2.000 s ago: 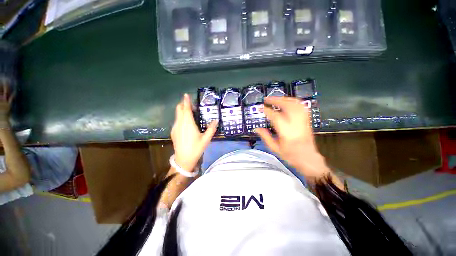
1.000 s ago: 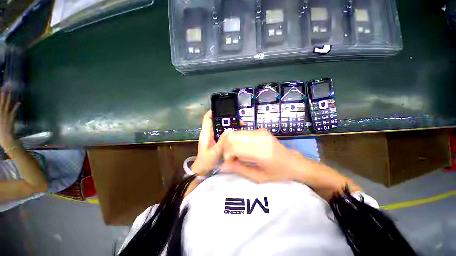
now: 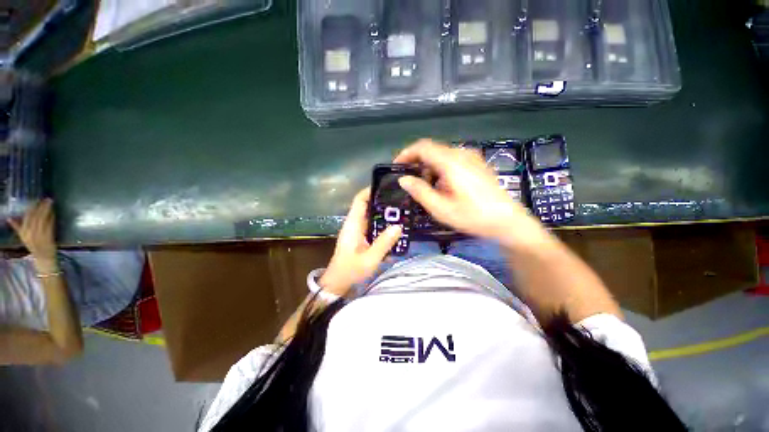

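My left hand holds a black keypad mobile phone upright near the bench's front edge, its screen and keys facing me. My right hand is over the phone's upper part, thumb on the screen and fingers at the top edge. Whether it grips the phone or something small is hidden. More keypad phones lie face up in a row to the right: one at the end shows fully, another is partly covered by my right hand and forearm.
A stack of clear blister trays with dark phones sits behind the row. A clear tray with a white sheet is at the upper left. Another person's hand rests by the bench edge at left. Cardboard boxes stand below the bench.
From a row of five, the leftmost phone was picked up by my left hand. My right hand moved from the phone's lower end up onto its screen and top edge.
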